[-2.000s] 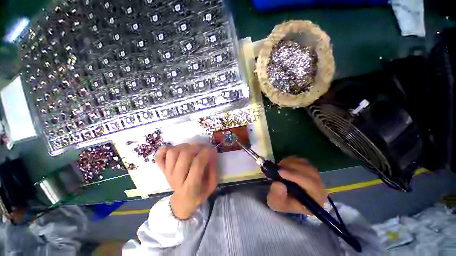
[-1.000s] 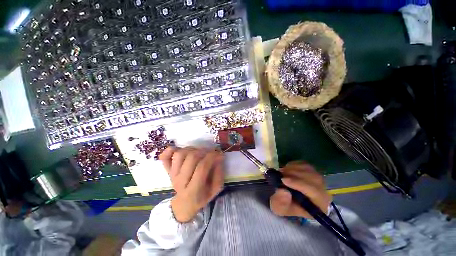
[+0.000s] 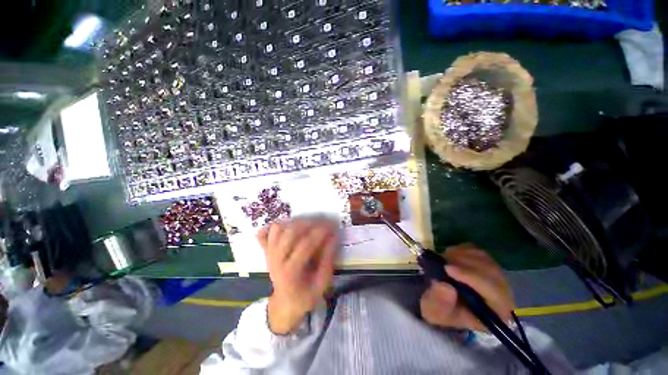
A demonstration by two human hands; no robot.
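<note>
My right hand holds the black soldering iron, its silver tip at the round grey spot of the reddish-brown fixture block. My left hand is blurred, over the white sheet left of the block, palm down with fingers curled; whether it holds anything cannot be told. A thin line, perhaps solder wire, lies on the sheet just below the block. Gold-silver bits are heaped above the block. Dark red bits lie loose above my left hand.
A clear blister tray is behind the sheet. A tan bowl of silver scraps, blue bin and black fan are on the right. More dark red parts and a silver cylinder are left. Another person's pale sleeve shows lower left.
The view has shifted, so the bench things sit further right. My left hand has moved away from the block, leaving the thin line on the sheet. The iron's tip is back at the grey spot.
</note>
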